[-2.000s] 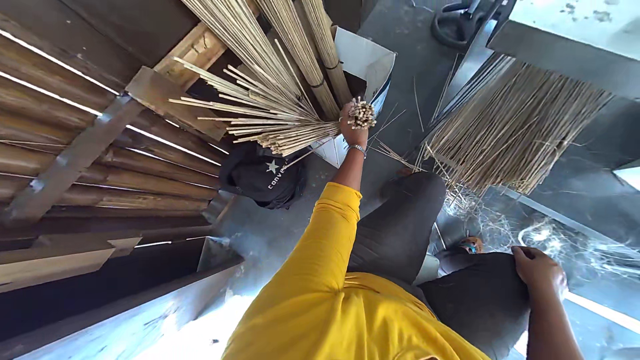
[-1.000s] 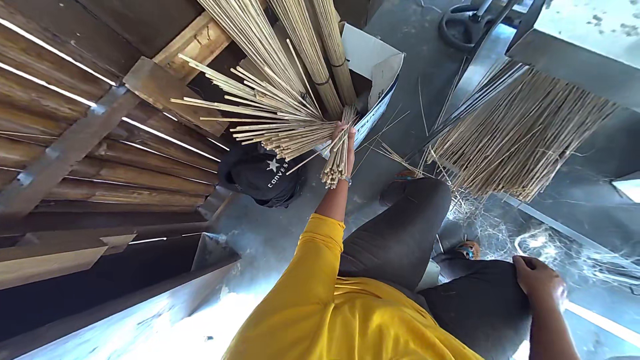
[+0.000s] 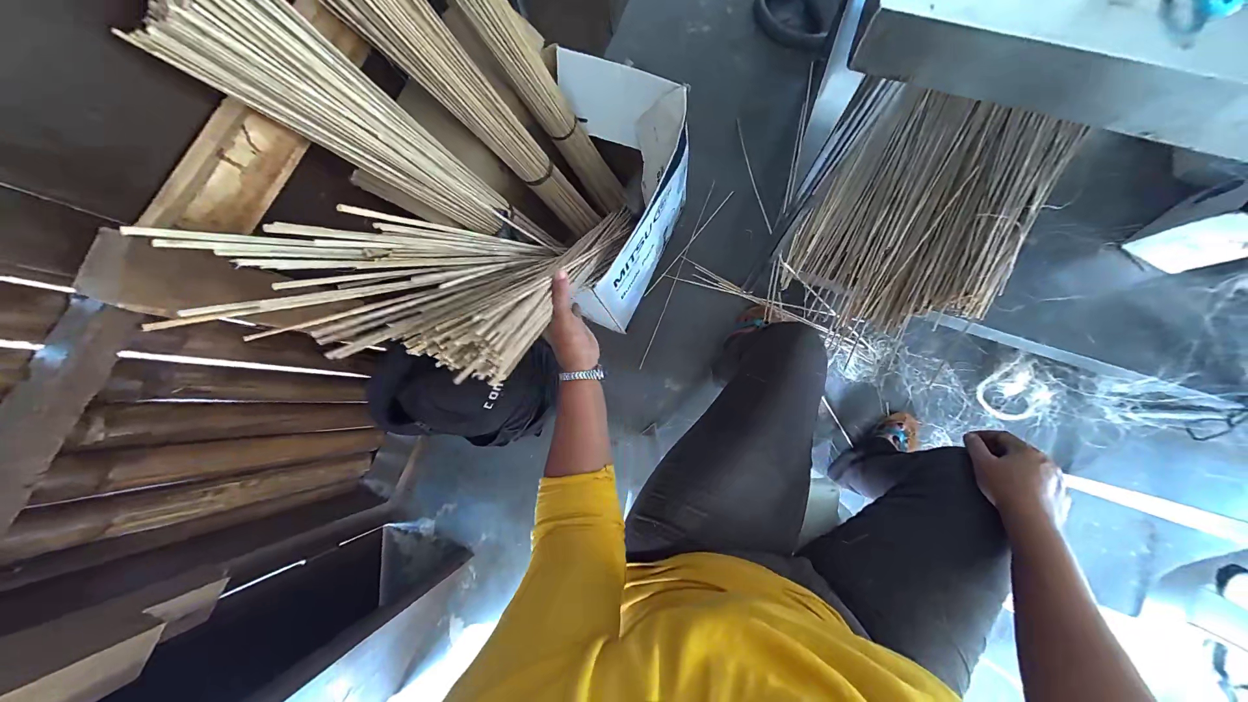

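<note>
A loose sheaf of thin wooden or bamboo sticks (image 3: 439,288) fans out of a cardboard box (image 3: 653,229). Against the near side of this sheaf lies my left hand (image 3: 571,336), with a metal band at the wrist; its thumb or a finger points up, and the other fingers are partly hidden. Tied bundles of sticks (image 3: 468,107) lean in the same box. On my knee rests my right hand (image 3: 1016,473), holding nothing. Another mass of thin sticks (image 3: 916,205) lies to the right, partly beneath a pale table or bench.
A black bag or cap with lettering (image 3: 458,395) sits below the sheaf. Slatted wooden wall boards (image 3: 234,439) run along the left. Pale tangled fibres (image 3: 1024,390) and scattered sticks (image 3: 721,283) lie on the floor near my feet. The pale table edge (image 3: 1053,88) is at upper right.
Two seconds ago my left hand was closed around stick ends; now it lies beside the sheaf, whose ends are spread wider and lower. My right hand stays on my knee.
</note>
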